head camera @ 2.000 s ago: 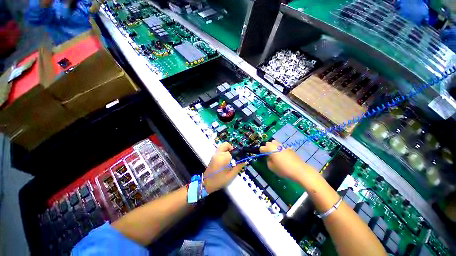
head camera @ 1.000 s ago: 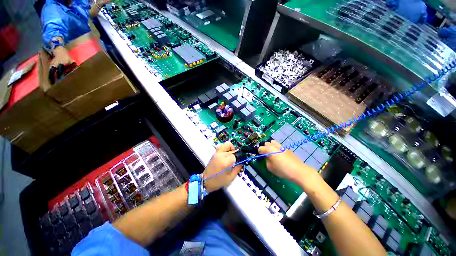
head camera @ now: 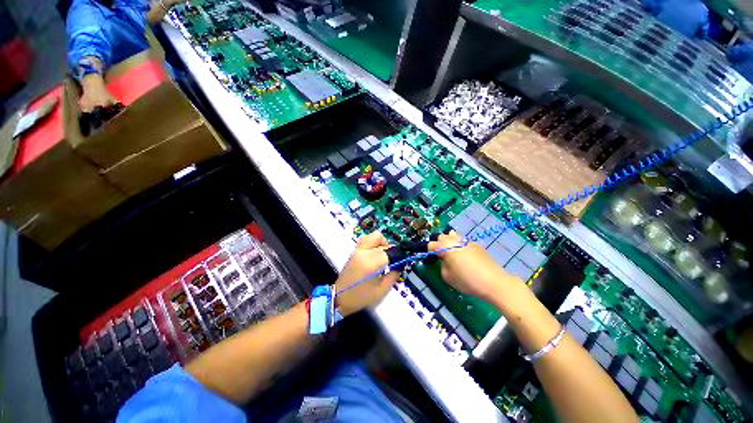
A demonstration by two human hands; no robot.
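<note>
My left hand [head camera: 365, 274] and my right hand [head camera: 467, 263] are close together over the lower middle of a green circuit board [head camera: 442, 198]. Between their fingertips is a dark black part [head camera: 408, 250], its exact type unclear; both hands pinch it. The coiled blue cord [head camera: 611, 183] runs from the upper right across my right hand to the light blue wrist strap [head camera: 319, 309] on my left wrist. A round reddish-dark toroidal inductor [head camera: 371, 183] and grey blocks [head camera: 483, 231] stand on the board. My hands hide part of the board.
The metal conveyor edge [head camera: 289, 198] runs diagonally, with more boards [head camera: 272, 70] ahead. At right are white parts [head camera: 476, 107], a cardboard tray [head camera: 541, 165] and round parts [head camera: 659, 234]. At left, a black bin [head camera: 45, 330] holds clear trays; another person's hand [head camera: 97, 93] is in a carton [head camera: 136, 144].
Another person's arm has come into view at the upper left and reaches into the carton. My hands stay in nearly the same place with the dark part between them.
</note>
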